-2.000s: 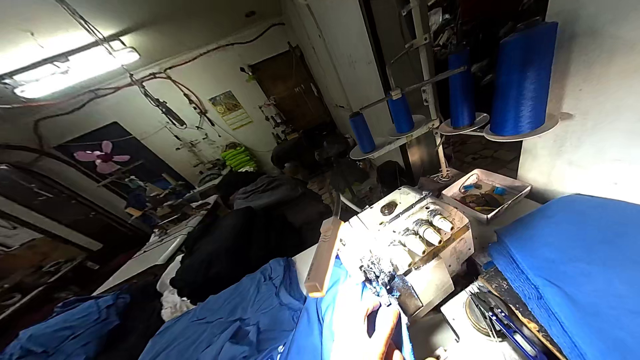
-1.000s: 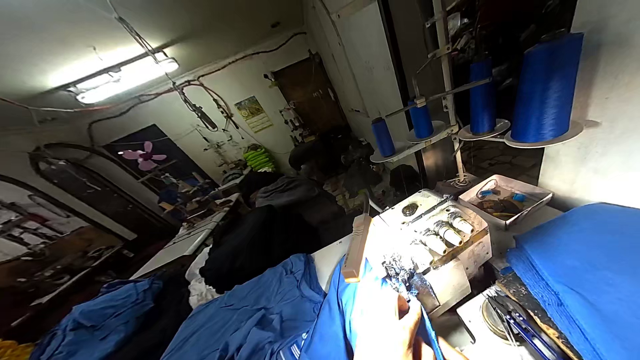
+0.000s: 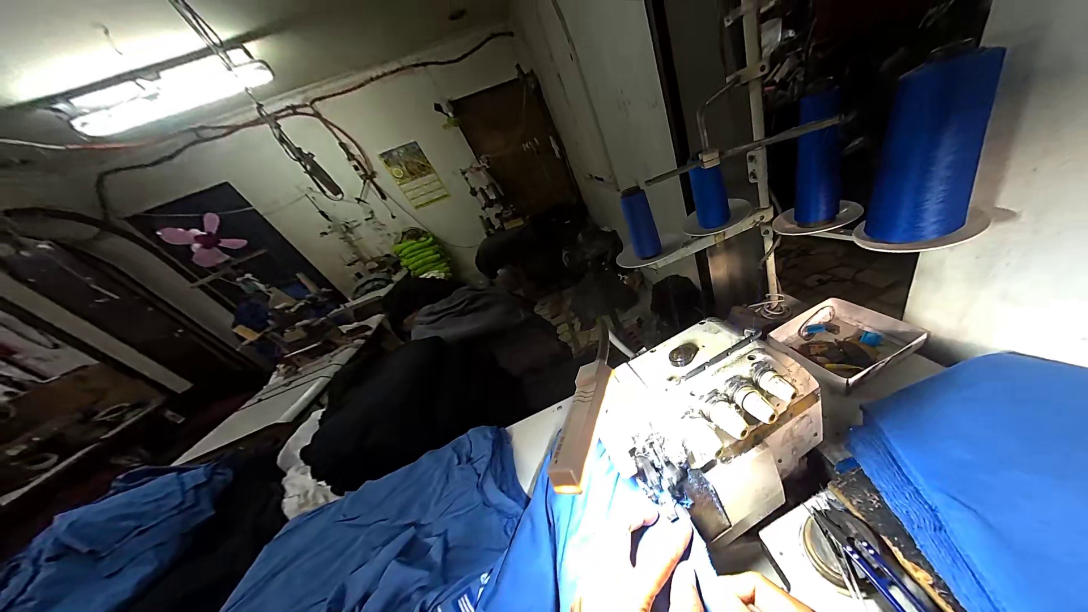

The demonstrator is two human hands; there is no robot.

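Note:
An overlock sewing machine [image 3: 748, 399] stands at lower centre right, its needle area lit by a lamp bar [image 3: 580, 429]. Blue fabric [image 3: 544, 527] lies at its presser foot. My left hand [image 3: 629, 544], washed out by the glare, is on this fabric just in front of the foot, fingers bent over its edge. Lower and to the right, my right hand [image 3: 752, 591] shows only in part at the bottom edge, with its fingers near the fabric strip; its grip cannot be made out. Blue thread cones [image 3: 935, 149] stand on the rack behind.
Folded blue fabric [image 3: 994, 476] is stacked at right. Thread snips and tweezers [image 3: 858, 544] lie beside the machine. A tray [image 3: 914, 340] of small items sits behind it. More blue cloth [image 3: 399, 527] and a black fabric heap [image 3: 408, 416] lie to the left.
The right hand's fingers now show at the bottom edge, to the right of the left hand. The left hand stays on the fabric by the presser foot.

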